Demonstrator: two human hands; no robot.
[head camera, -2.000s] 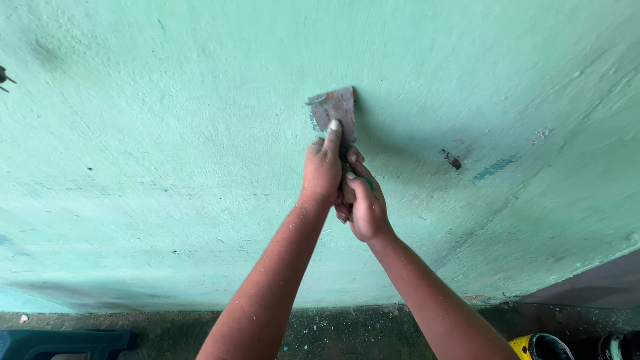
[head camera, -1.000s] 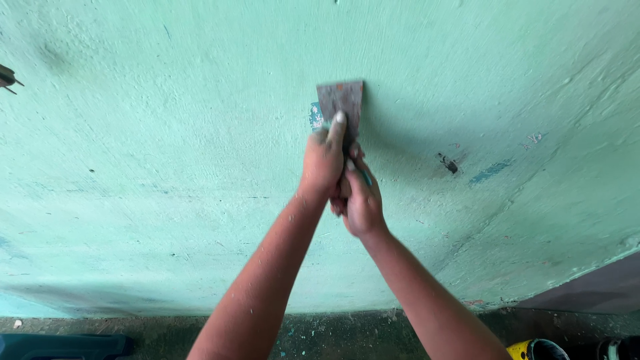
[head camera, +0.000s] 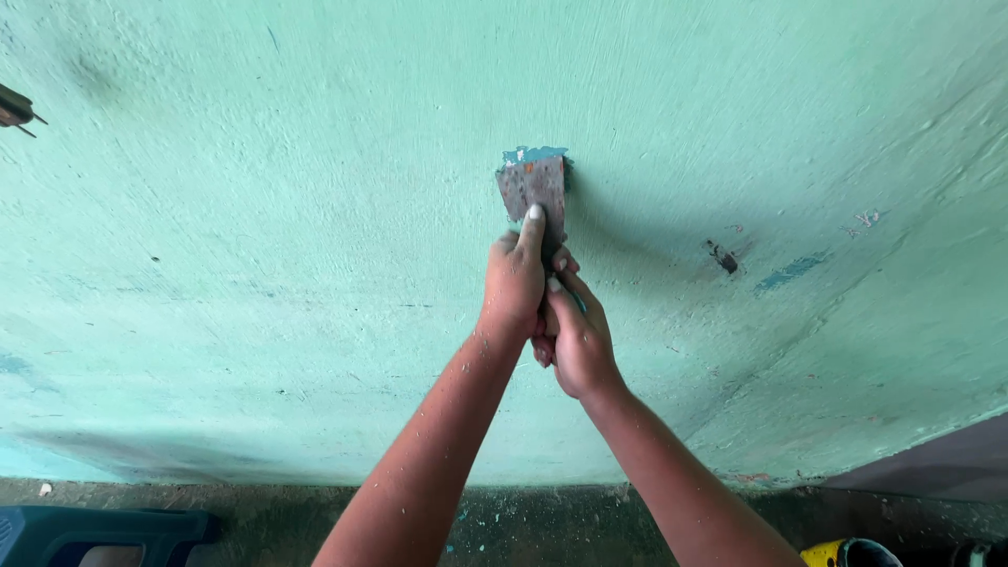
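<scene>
A putty knife with a stained metal blade (head camera: 539, 185) lies against the green painted wall (head camera: 354, 197), its edge pointing up. My left hand (head camera: 516, 276) grips it near the base of the blade, with a finger laid along the metal. Lower down, my right hand (head camera: 579, 327) is wrapped round the handle, which the fingers mostly hide. Above and beside the blade a patch of blue undercoat (head camera: 535, 154) with a little white is bare of green paint. Small flakes stick to both forearms.
On the right, the wall has a dark hole (head camera: 723, 258) and a scraped blue streak (head camera: 791, 272). A dark pronged object (head camera: 16, 108) juts in at upper left. Below are a blue plastic stool (head camera: 118, 524), a floor (head camera: 535, 528) with paint flakes, and a yellow container (head camera: 823, 554).
The blue patch shows above the blade now; earlier, blue was seen only to the blade's left. The blade has shifted and tilted against the wall, with both hands still on the tool.
</scene>
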